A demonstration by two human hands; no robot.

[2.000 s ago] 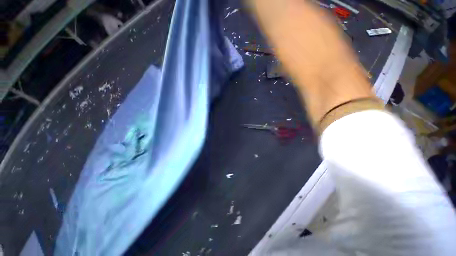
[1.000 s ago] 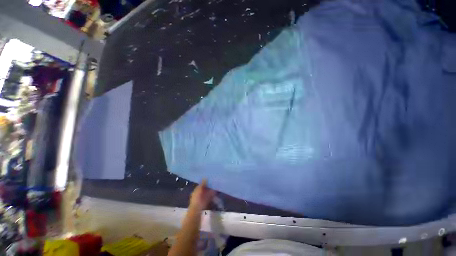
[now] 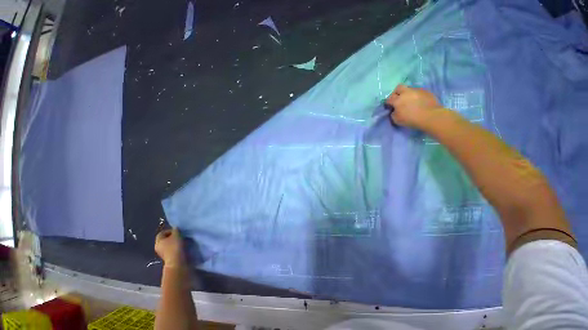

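The large light blue fabric [image 3: 258, 187] lies spread over the black table, with white marking lines on it and turquoise areas. Its left end narrows to a corner. My left hand [image 3: 169, 247] grips the fabric's edge just below that corner. My right hand [image 3: 412, 106] pinches the fabric near its upper middle and raises a fold that hangs below the fingers. Creases run down from the pinched spot.
A flat periwinkle fabric panel [image 3: 84, 155] lies at the table's left. Small blue scraps [image 3: 308, 64] lie beyond the fabric. The pale metal table edge [image 3: 258, 301] runs along the near side. Yellow crates [image 3: 122, 319] and a red crate [image 3: 63, 314] stand below it.
My right hand has come into view and grips the fabric, raising a fold. My left hand has moved from beside the lower edge to the left corner. The view has shifted, showing more marking lines.
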